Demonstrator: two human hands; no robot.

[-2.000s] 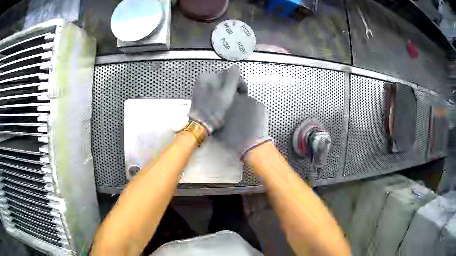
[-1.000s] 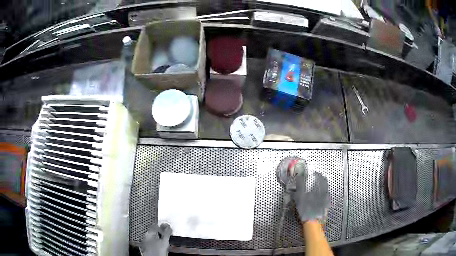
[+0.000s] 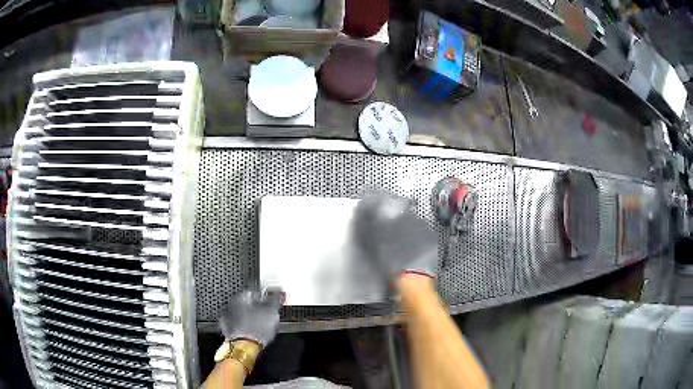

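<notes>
A flat white panel [image 3: 308, 247] lies on the perforated metal grille in front of me. My left hand [image 3: 251, 315], in a grey glove, holds the panel's near left corner with its fingertips. My right hand [image 3: 395, 235], also gloved and motion-blurred, is over the right part of the panel and covers its right edge. The blur hides whether anything is under its palm. A round sander [image 3: 456, 199] with a red part rests on the grille just right of the right hand.
A slotted off-white rack [image 3: 186, 220] stands at left. Behind the grille are a pale disc stack [image 3: 282, 85], maroon discs [image 3: 348, 74], a printed disc [image 3: 383, 128], an open cardboard box [image 3: 283, 39], a blue-black carton [image 3: 447, 57] and a wrench [image 3: 527, 99]. A dark pad [image 3: 581, 214] lies at right.
My right hand has moved left from the sander onto the panel. The sander stays on the grille. My left hand remains at the panel's near left corner. The camera view has shifted.
</notes>
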